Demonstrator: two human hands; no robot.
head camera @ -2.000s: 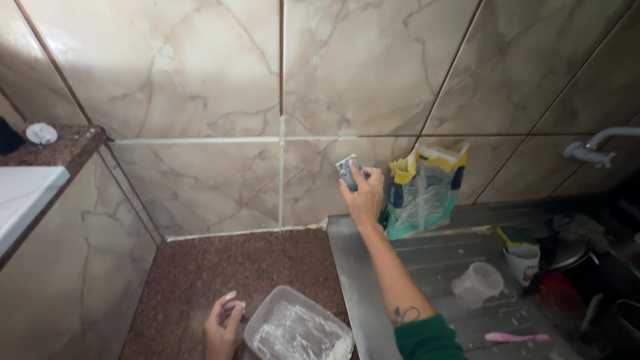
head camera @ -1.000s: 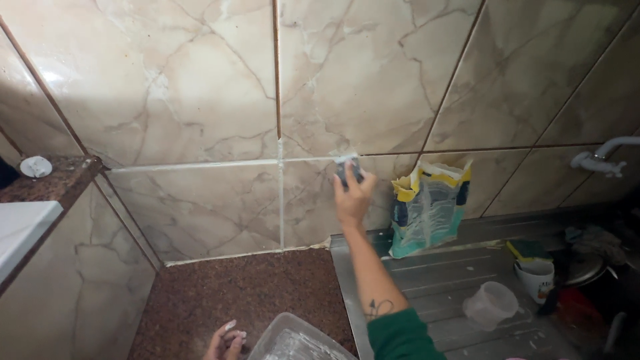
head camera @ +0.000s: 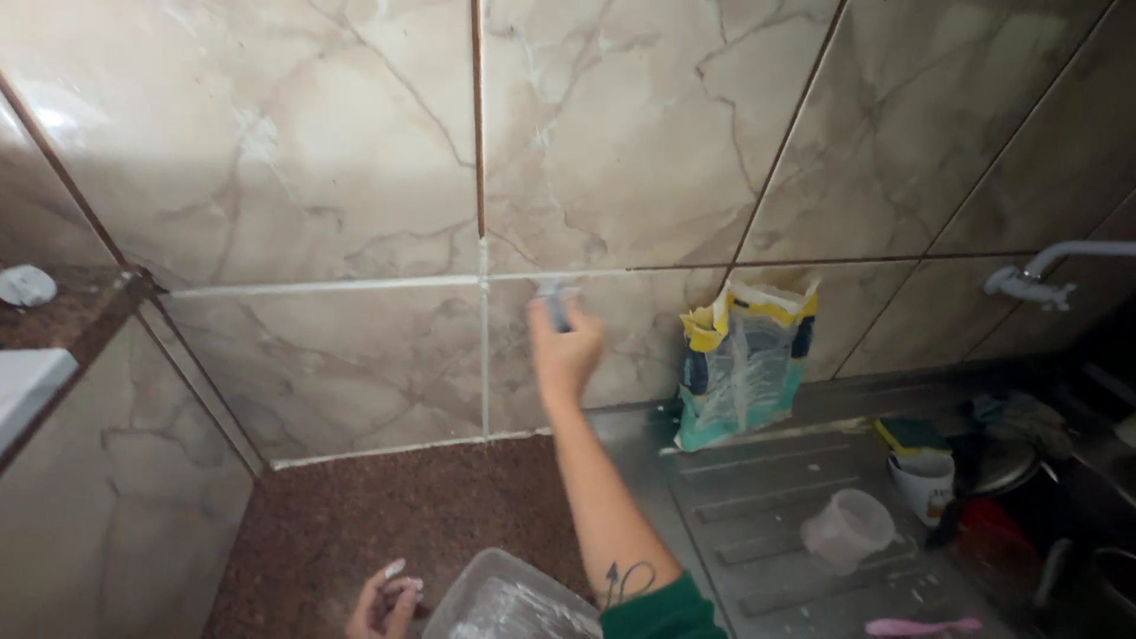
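Observation:
My right hand (head camera: 568, 351) grips a small grey scraper or float (head camera: 555, 306), blurred, against the wall tiles just under the horizontal joint. White grout (head camera: 337, 286) fills that joint from the left corner to a little right of the hand; farther right the joint is brown. A white vertical joint (head camera: 485, 364) runs down to the counter. At the bottom edge, my left hand (head camera: 386, 603) is partly in view, fingers curled and tips white, holding nothing that shows. Beside it, a clear plastic tub (head camera: 497, 568) smeared with white paste stands on the brown granite counter (head camera: 390, 515).
An opened yellow and teal bag (head camera: 745, 373) leans on the wall at the steel drainboard (head camera: 763, 532). On the right are a plastic cup (head camera: 848, 530), a pink utensil (head camera: 923, 627), a mug (head camera: 923, 484) with a sponge (head camera: 912, 436), dark cookware and a faucet (head camera: 1029, 284).
The right hand, with the tool still in it, has moved left along the horizontal joint. The white line now reaches farther right than two seconds ago.

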